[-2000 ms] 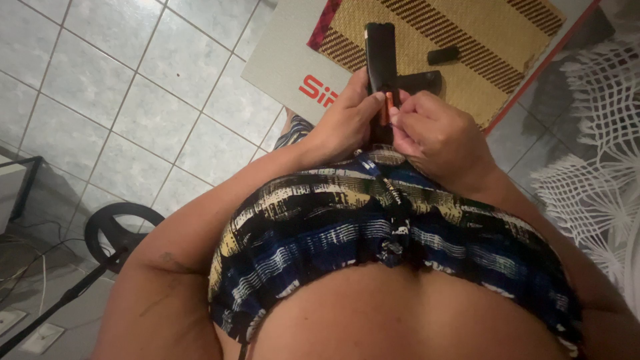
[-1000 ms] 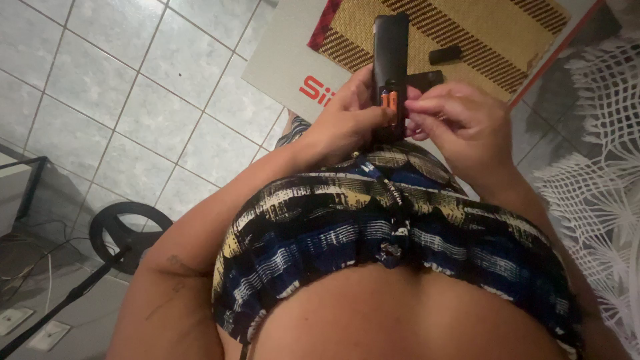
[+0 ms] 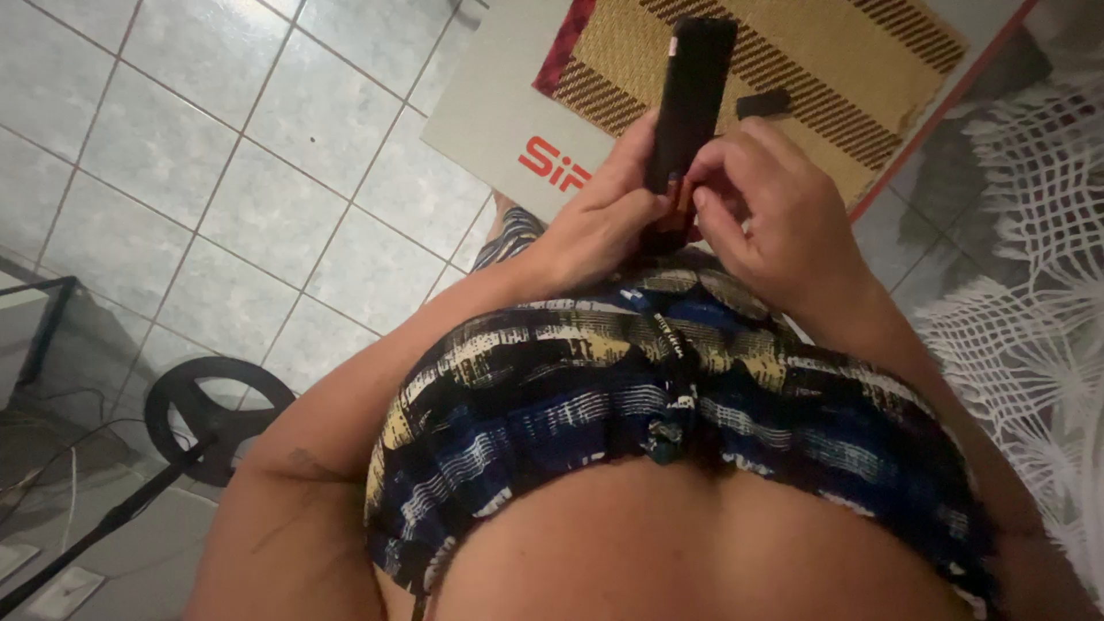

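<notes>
My left hand [image 3: 617, 203] holds a long black device [image 3: 695, 95], seemingly a remote control, with its battery compartment facing up. Orange-and-black batteries [image 3: 679, 194] sit side by side near its lower end, partly covered by my fingers. At their right edge are the thumb and bent fingers of my right hand [image 3: 768, 203]; whether they grip a battery is hidden. Beyond my right hand, a small black piece [image 3: 764, 103] lies on a woven straw placemat [image 3: 828, 82] with brown stripes.
Under the placemat is a grey board or box [image 3: 483, 112] with red lettering and a red edge. White crocheted fabric [image 3: 1018, 345] hangs at the right. At the left are a round black stand base [image 3: 220, 414] with a pole, cables and a tiled floor [image 3: 285, 172].
My right hand has closed in on the batteries since one second ago, its fingers more curled. The black device stays in my left hand. A dark piece beside it is now hidden behind my right hand.
</notes>
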